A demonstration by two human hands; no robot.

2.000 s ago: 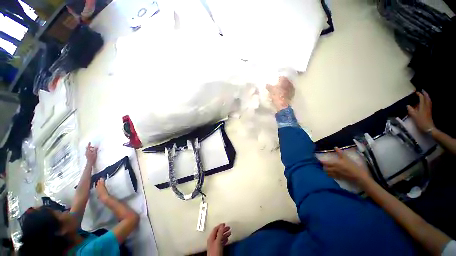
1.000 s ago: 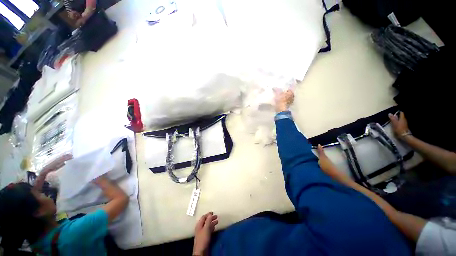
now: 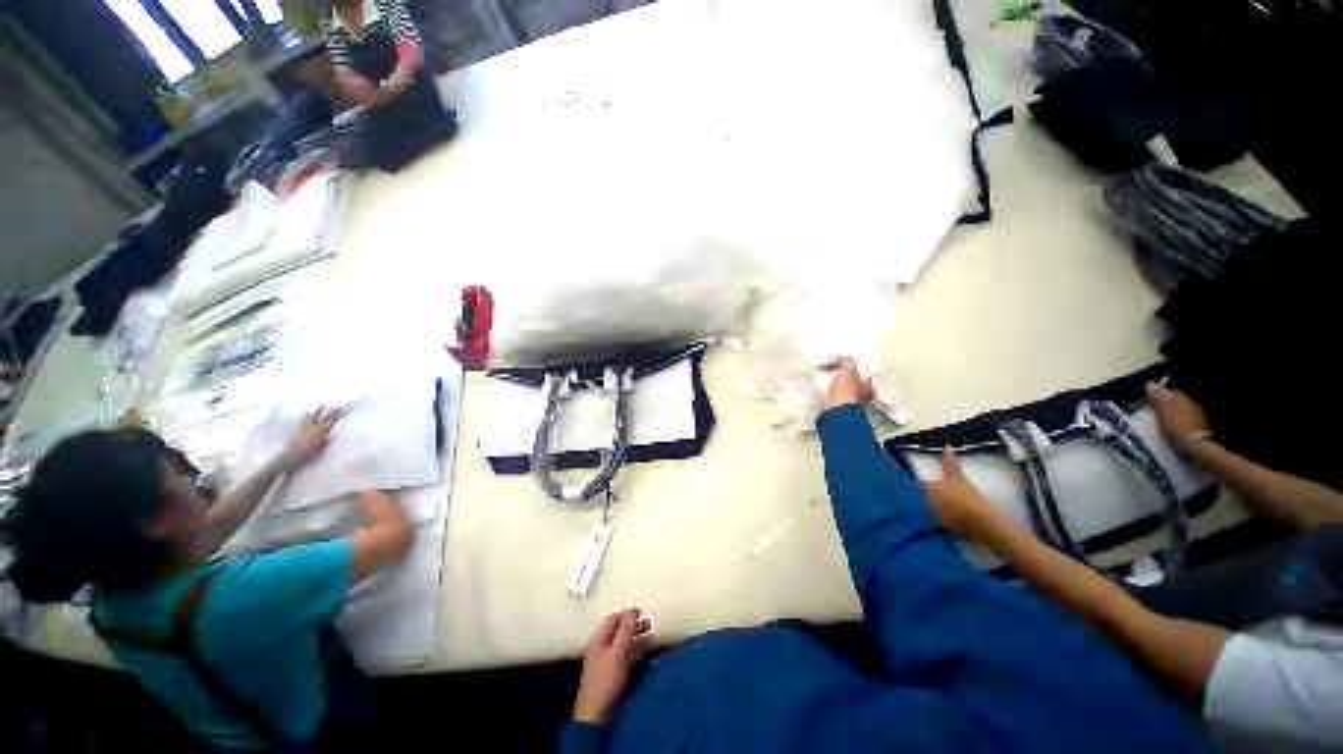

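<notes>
My right hand (image 3: 847, 386) reaches to the near edge of a loose heap of white crumpled pieces (image 3: 825, 327). Its fingers are small and blurred, so I cannot tell if they hold a piece. My left hand (image 3: 611, 656) rests at the table's front edge, fingers loosely curled and apart, empty. A black-trimmed handbag with white panel (image 3: 660, 413) lies on the table between the hands. Its film-wrapped handles (image 3: 545, 460) arch toward me, and a pale hang tag (image 3: 591, 560) hangs from them.
A puffy white bag (image 3: 633, 312) and a red tool (image 3: 473, 327) lie behind the handbag. A person in teal (image 3: 243, 626) handles white sheets (image 3: 361, 449) at left. Another person's hands hold a second handbag (image 3: 984, 494) at right. Dark wrapped loops (image 3: 1186, 221) lie beyond it.
The view has shifted, raising more of the far table into sight. My right hand has drawn back to the heap's near edge. The person at left has laid the white sheet flat.
</notes>
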